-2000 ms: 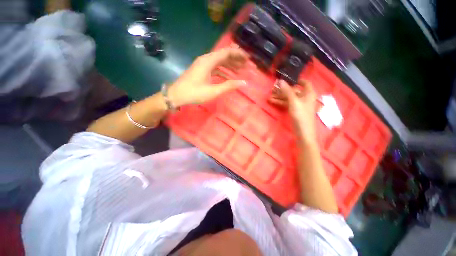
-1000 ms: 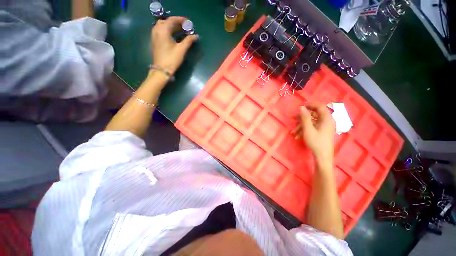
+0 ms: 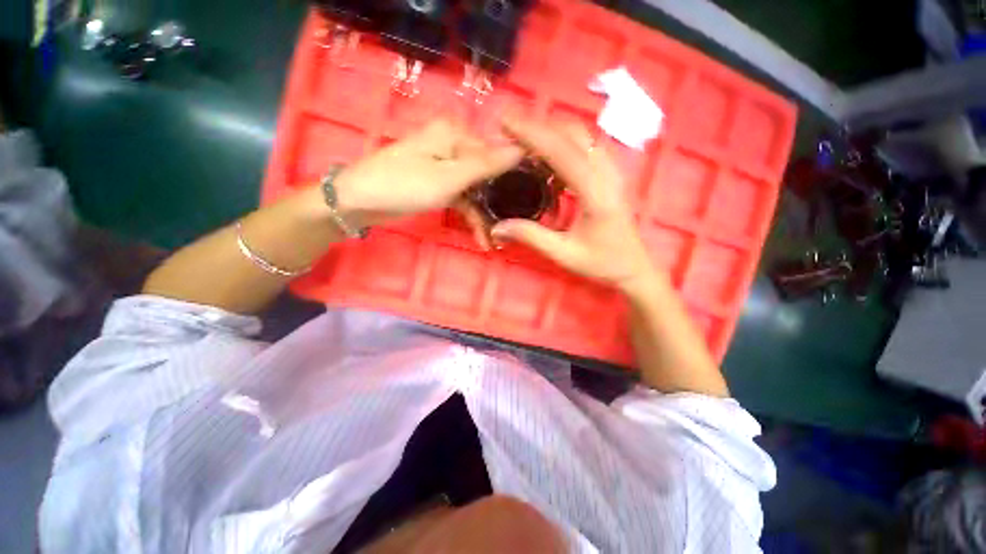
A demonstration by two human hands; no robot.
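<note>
A round dark watch head [image 3: 517, 196] with a thin rim is between my two hands above the red pocketed tray [image 3: 324, 254]. My left hand [image 3: 427, 173] holds it from the left, with fingers around its upper and lower left side. My right hand [image 3: 593, 216] curves around its right side, with the thumb at its lower edge and fingers above. Black clamped watches [image 3: 476, 24] with silver wire handles lie at the tray's far edge, partly cut off by the picture's edge. A white crumpled tissue [image 3: 628, 107] lies on the tray. The hands are slightly blurred.
A loose pile of binder clips [image 3: 843, 222] lies on the green bench at the right. Several small silvery rounds [image 3: 135, 45] stand at the far left. A grey box [image 3: 938, 338] is at the right edge. Another person's pale sleeve [image 3: 38, 233] shows at the left.
My left hand has come back from the green bench at the left, where it held a round watch head, and now meets my right hand over the tray. The view has turned and shifted.
</note>
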